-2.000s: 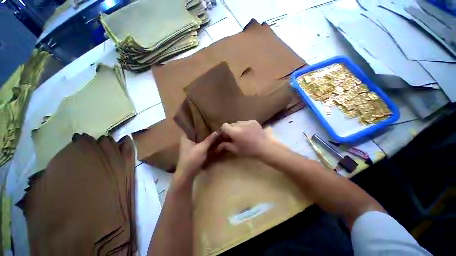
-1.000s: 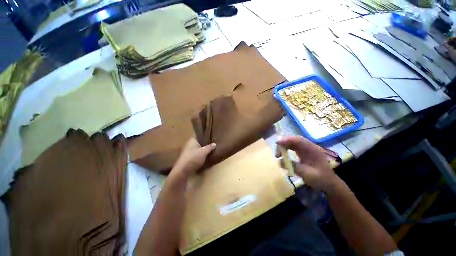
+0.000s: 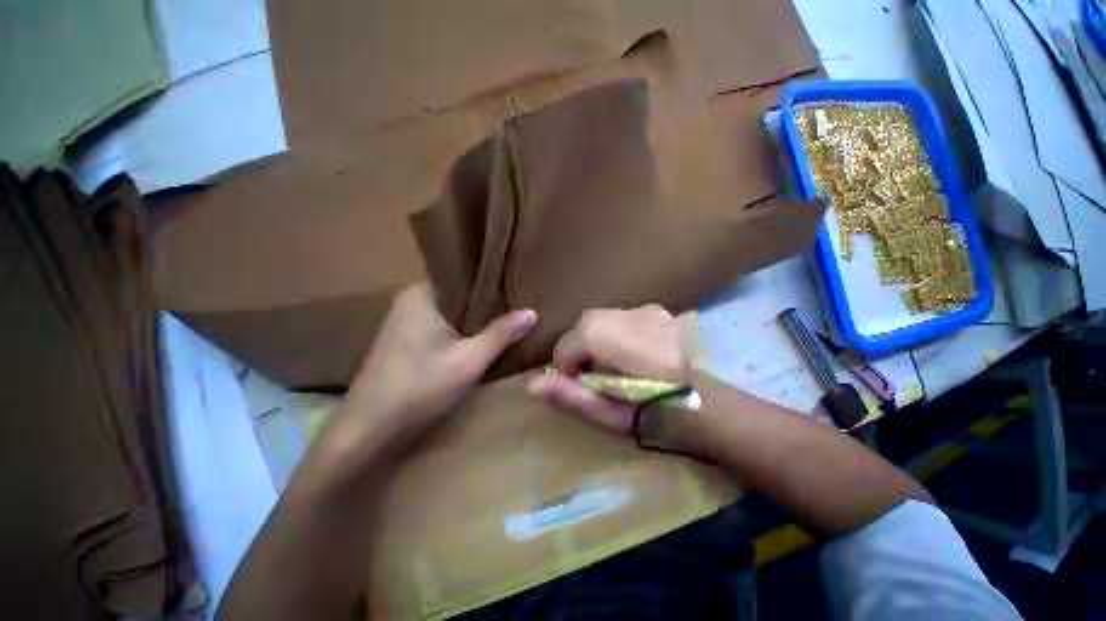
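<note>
My left hand grips the folded brown panel, its thumb on the panel's front edge. My right hand holds a tool with a pale-yellow handle and a black cord loop, like an awl. Its front end points at the panel edge beside my left thumb; the tip is hidden by my fingers. A tiny gold spot shows at my right fingertips. The tan work board with a whitish strip lies under both hands.
A blue-rimmed tray of gold pieces stands right. A grey metal rod tool and pink-purple snips lie below it. Stacked brown panels are at left, a pale green panel at upper left, grey sheets at far right.
My right hand has brought the yellow-handled tool from the board's right side to the panel edge by my left hand. The view has moved closer to the work.
</note>
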